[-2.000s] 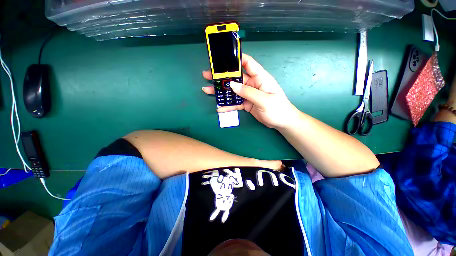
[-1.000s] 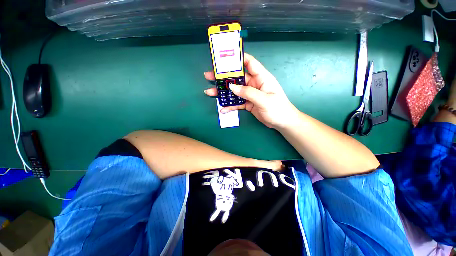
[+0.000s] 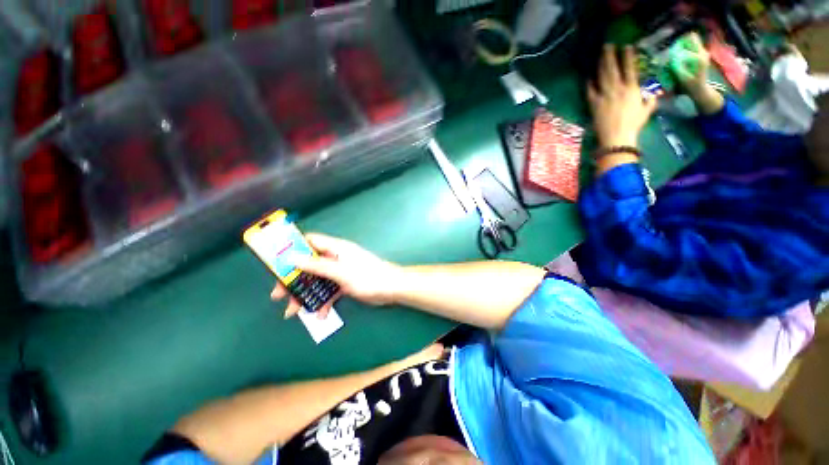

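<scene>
A keypad phone [image 3: 278, 247] with a yellow-orange frame and a lit, pale screen is held above the green mat. My right hand [image 3: 341, 268] grips it from the right side, with the thumb over the lower screen and fingertips showing at its left edge. A white flat battery [image 3: 323, 324] sticks out below the phone's lower end, by the same hand. My left forearm lies across the front of my body; my left hand is hardly seen, its wrist end near my right elbow, and its fingers are hidden. The picture is slightly blurred.
Stacked clear blister trays [image 3: 264, 136] with red pieces stand at back left. Scissors [image 3: 491, 227], a pale strip [image 3: 447, 174], a dark flat cover [image 3: 503, 200] and a smartphone under a red bubble-wrap pouch [image 3: 554, 153] lie right. A mouse [image 3: 30, 410] is left. A neighbour works at right.
The view has swung to the right and tilted, bringing in the neighbour and more of the trays. The screen went from dark to lit. My right hand still holds the phone.
</scene>
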